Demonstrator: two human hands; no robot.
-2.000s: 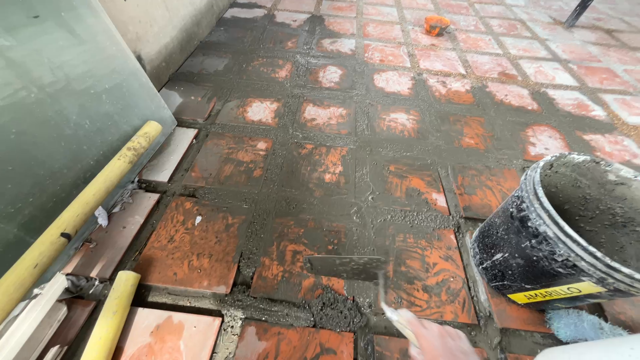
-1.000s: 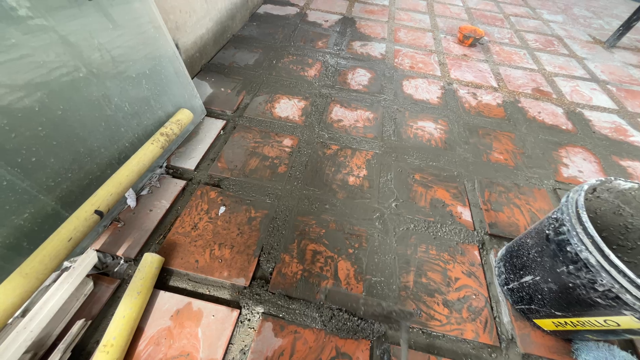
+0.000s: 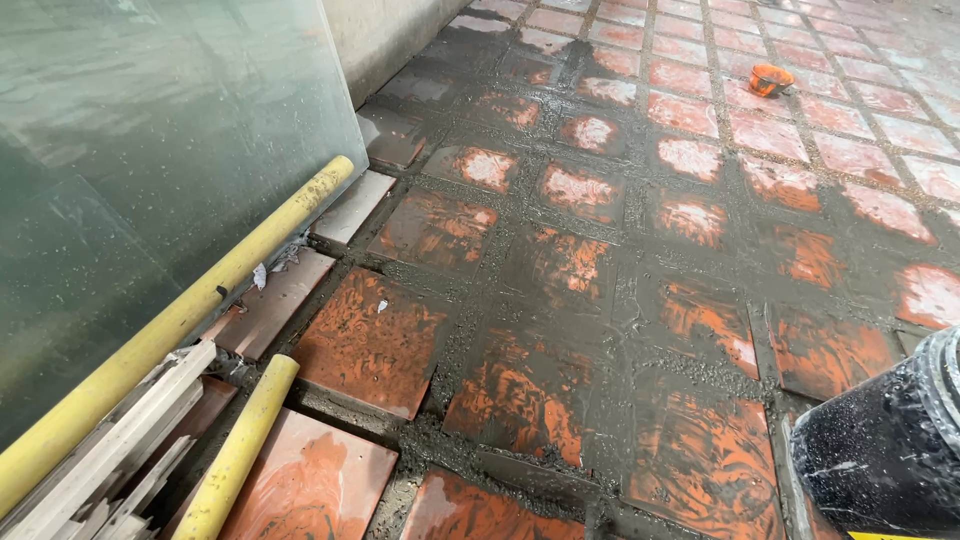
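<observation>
Neither of my hands is in view. At the lower middle, a mortar-coated trowel blade (image 3: 536,474) lies low in the joint between terracotta tiles, its shank running off the bottom edge; whether a hand holds it is hidden. Wet grey mortar (image 3: 457,352) fills many joints and is smeared over the nearby tiles. A terracotta tile (image 3: 371,341) left of the trowel has orange showing through a thin film. The joint along its near edge is a dark, open gap. At the lower right stands a black bucket (image 3: 877,450) with a grey-crusted rim.
Yellow pipes (image 3: 176,322) (image 3: 240,450) lie at the left, beside broken pale strips (image 3: 112,442). A glass panel (image 3: 172,150) stands behind the longer pipe, near a concrete wall (image 3: 390,37). An orange bowl (image 3: 770,79) sits on the tiles farther back.
The hand seen at the trowel's handle two seconds ago has left the view. The view has shifted, so the bucket is more cut off at the right.
</observation>
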